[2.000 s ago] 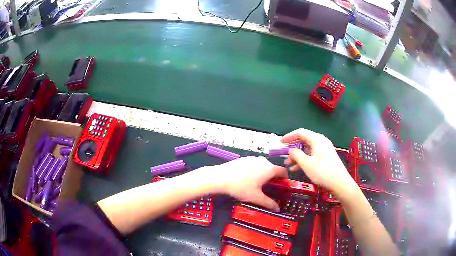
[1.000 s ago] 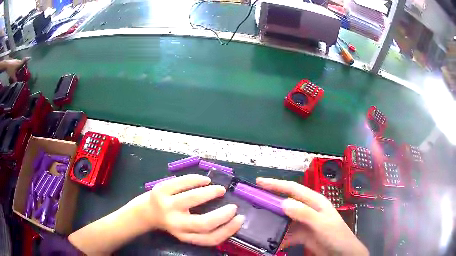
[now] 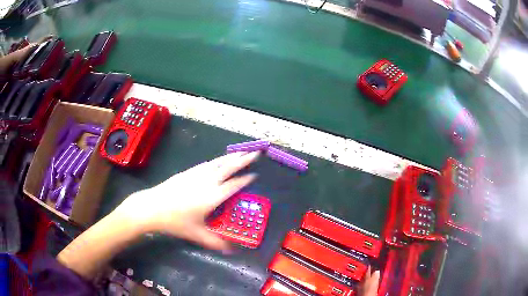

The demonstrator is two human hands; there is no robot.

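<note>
A red radio (image 3: 246, 222) lies keypad up on the dark bench, its display glowing whitish. My left hand (image 3: 185, 199) is over its left side, fingers apart, blurred, with nothing seen in it; whether it touches the radio is unclear. Two purple cells (image 3: 288, 158) lie end to end beyond the fingertips. Several red radios stand on edge in a row (image 3: 334, 254) to the right. My right hand (image 3: 370, 284) shows only as fingertips at the bottom edge, by the right end of the row; the rest is cut off.
An open cardboard box (image 3: 95, 202) of purple cells is at left, beside an upright red radio (image 3: 130, 136). Black-backed radios (image 3: 32, 104) pile at far left, with part of another person's arm (image 3: 14, 58). One radio (image 3: 382, 81) lies on the green belt; more (image 3: 422, 202) stand at right.
The back-up radio and the purple cell are no longer between my hands. My left hand has moved over the glowing radio, and my right hand has gone down to the bottom edge. The view has shifted.
</note>
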